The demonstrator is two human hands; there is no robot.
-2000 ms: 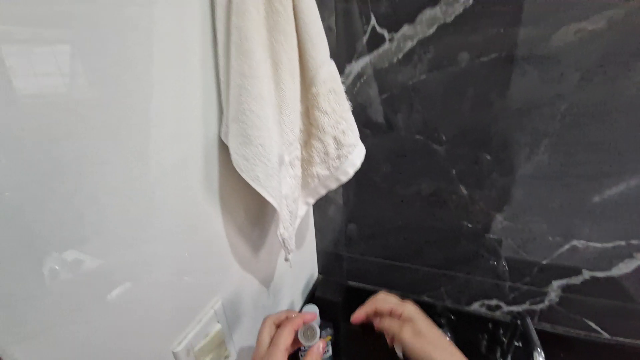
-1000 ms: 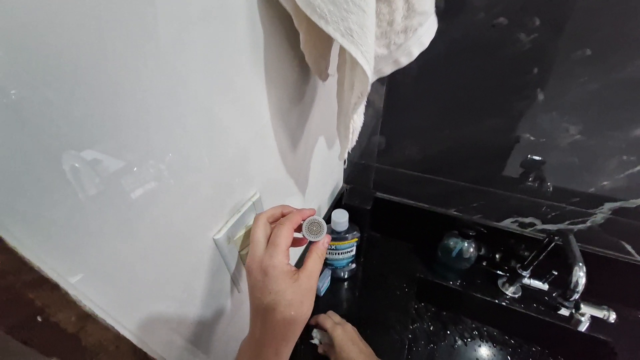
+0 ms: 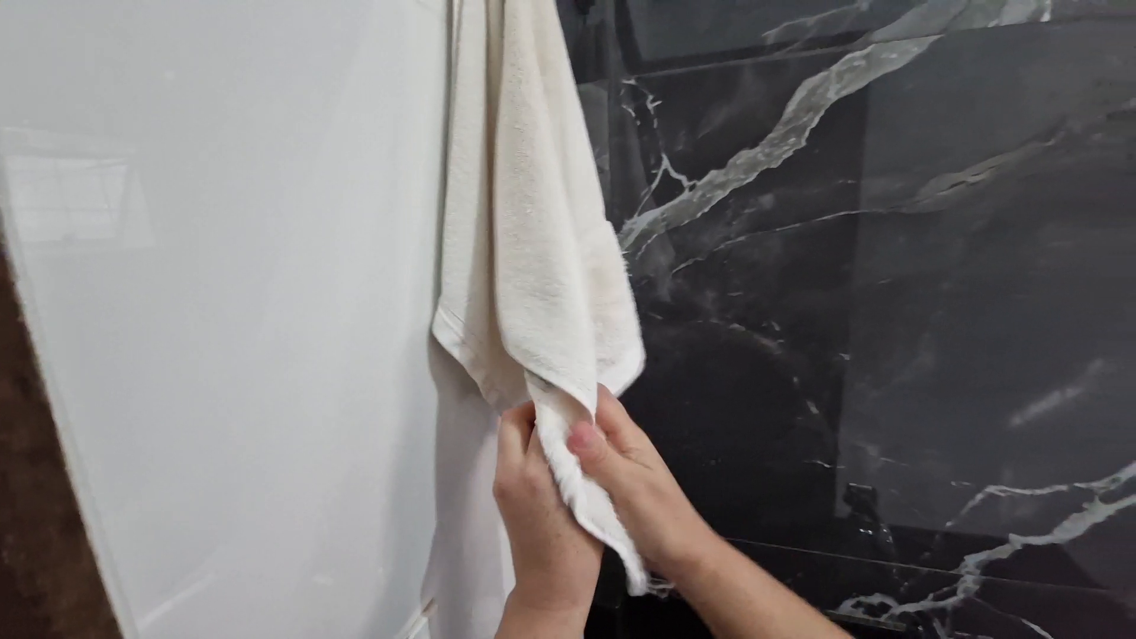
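A white cloth towel (image 3: 541, 195) hangs down near the corner of the walls. Its lower end runs between my two hands. My left hand (image 3: 541, 506) is at the towel's left and underside, fingers curled and partly hidden behind the cloth. From the right, my right hand (image 3: 635, 470) grips the towel's lower part, its thumb pressed over the front of the fabric. The towel's tip dangles below, between my wrists.
A glossy white wall panel (image 3: 231, 337) stands on the left, with a brown edge (image 3: 35, 497) at far left. Dark marble-look wall tile (image 3: 763, 382) with white veins fills the right. Part of a wall plate (image 3: 417, 621) shows at the bottom.
Both hands have moved up to the towel and taken hold of its lower end. A second ago my left hand held a small round metal piece beside a mouthwash bottle; neither shows now. The view has tilted up.
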